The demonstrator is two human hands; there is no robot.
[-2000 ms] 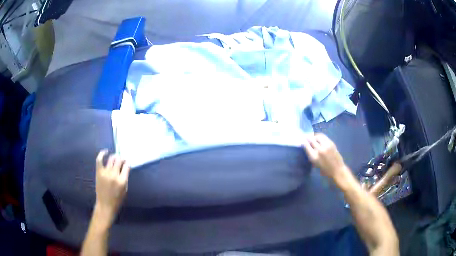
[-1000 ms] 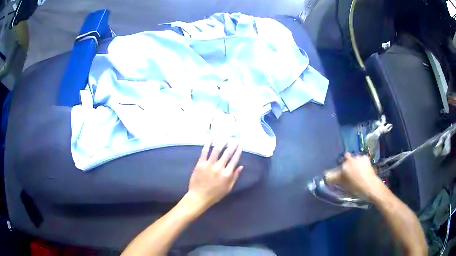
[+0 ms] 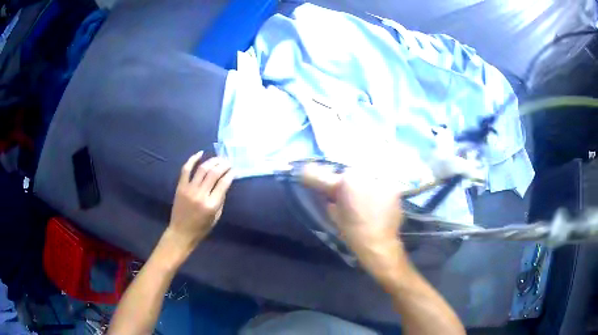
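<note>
The light blue shirt (image 3: 367,85) lies bunched on the dark blue-grey pressing pad (image 3: 131,111), much of it white under glare. My left hand (image 3: 202,190) is at the shirt's near left corner, its fingertips on the cloth edge. My right hand (image 3: 364,209) is closed round the handle of the steam iron (image 3: 308,206). The iron is blurred and lies over the near edge of the shirt, to the right of my left hand. Its sole and part of its body are hidden.
A blue bar (image 3: 236,29) touches the shirt's far left side. A dark phone-like object (image 3: 85,178) lies at the pad's left. A red stool (image 3: 82,258) is below left. The cord (image 3: 518,232) runs right, a pale hose (image 3: 564,103) curves above it, and the iron rest (image 3: 530,281) is lower right.
My right hand has brought the iron left from the right table edge onto the shirt's near edge. My left hand has moved from the middle of that edge to its left corner. The view has shifted.
</note>
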